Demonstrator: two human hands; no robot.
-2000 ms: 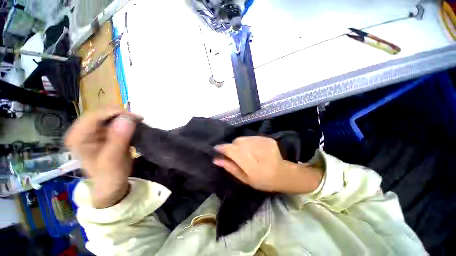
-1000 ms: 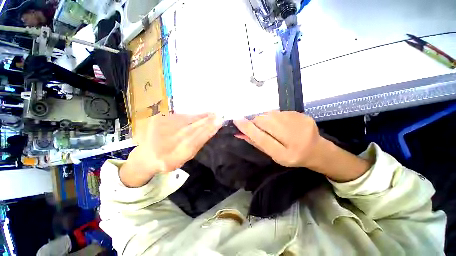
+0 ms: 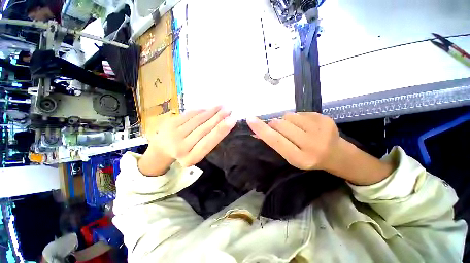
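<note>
Dark garment cloth (image 3: 247, 159) is bunched over my lap at the table's front edge. My left hand (image 3: 190, 134) holds its upper edge, fingers flat and pointing right. My right hand (image 3: 299, 137) pinches the same edge a short way to the right, so the fingertips nearly meet. The cloth between finger and thumb is mostly hidden. A dark zipper strip (image 3: 307, 77) lies on the white table, running from the presser foot area (image 3: 295, 9) down to the front edge behind my right hand.
Thread snips (image 3: 451, 49) lie at the far right. A ruler band (image 3: 402, 102) runs along the front edge. Cardboard (image 3: 156, 77) is taped at the table's left. Another machine (image 3: 77, 105) stands further left. Blue crates (image 3: 100, 177) are below. A person (image 3: 41, 11) is at upper left.
Both hands have come together at the cloth's edge, from being spread apart with the cloth stretched between them. The view has shifted left, and the strip stays on the table.
</note>
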